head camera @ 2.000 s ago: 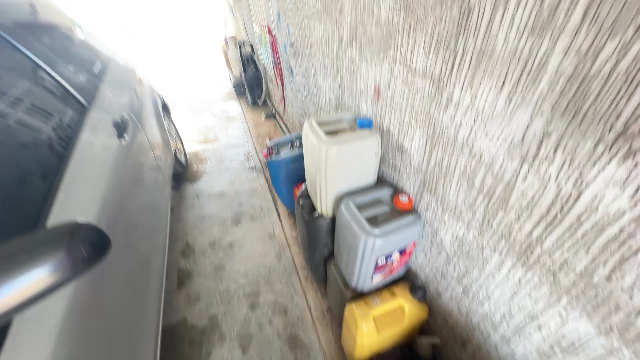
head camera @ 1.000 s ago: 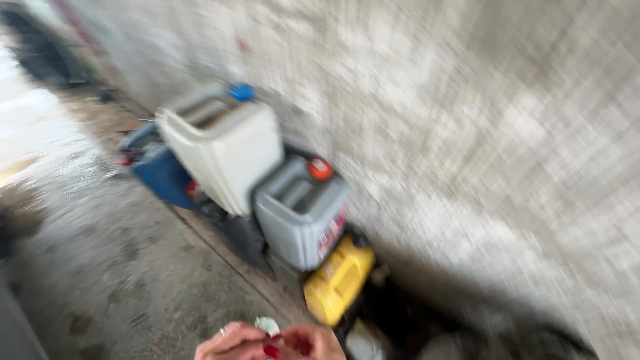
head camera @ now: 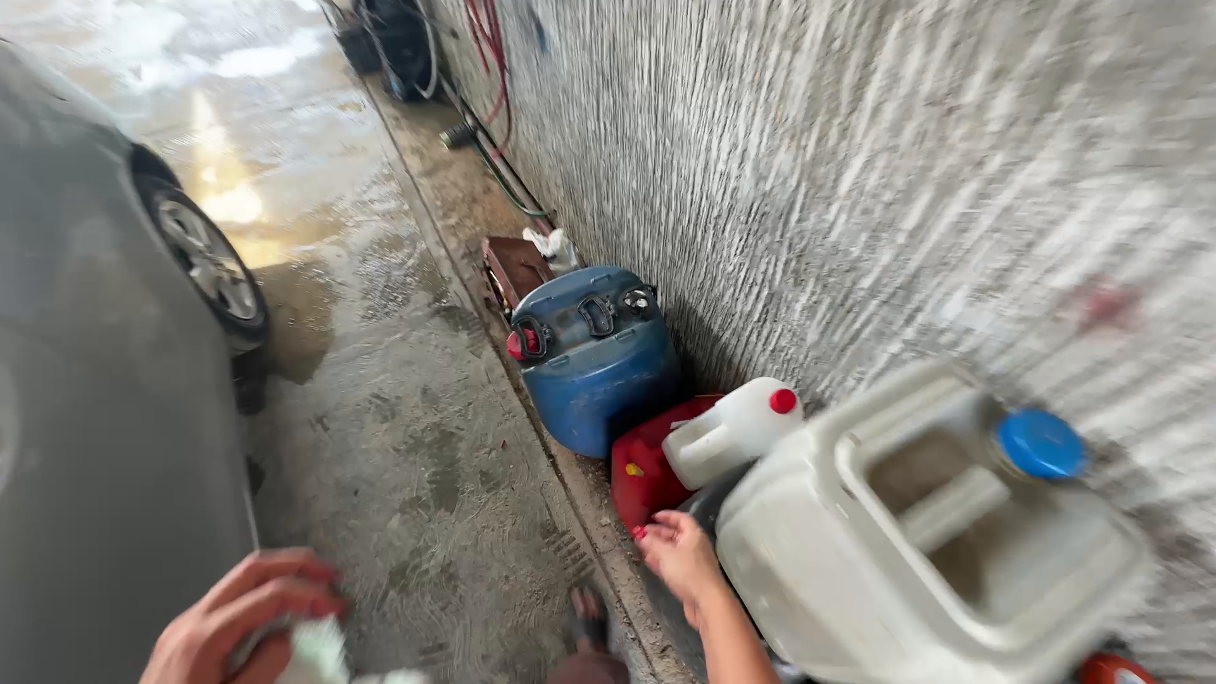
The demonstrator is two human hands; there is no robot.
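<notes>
My left hand (head camera: 252, 613), at the lower left, is curled around a pale green-white cloth or paper (head camera: 318, 651), blurred. Near the red plastic container (head camera: 646, 465), my right hand (head camera: 679, 560) pinches a small red thing (head camera: 639, 533), perhaps a cap. Just beyond that hand, a small white plastic jug (head camera: 731, 432) with a red cap leans on the red container. A large off-white jerrycan (head camera: 807, 541) with a blue cap (head camera: 1040, 444) stands to the right of my right hand. Further off is a blue plastic drum (head camera: 603, 370) with black handles.
A silver-grey car (head camera: 85, 380) with its wheel (head camera: 209, 256) stands on the left. The rough concrete wall (head camera: 807, 190) rises on the right. Past the drum are a brown box (head camera: 518, 271), hoses (head camera: 494, 157) and a black machine (head camera: 404, 47). A foot (head camera: 589, 613) rests on the wet concrete floor.
My hands, together in front of the grey and yellow containers one second ago, are now apart. The right one is beside the off-white jerrycan. The view has swung and come closer to the containers.
</notes>
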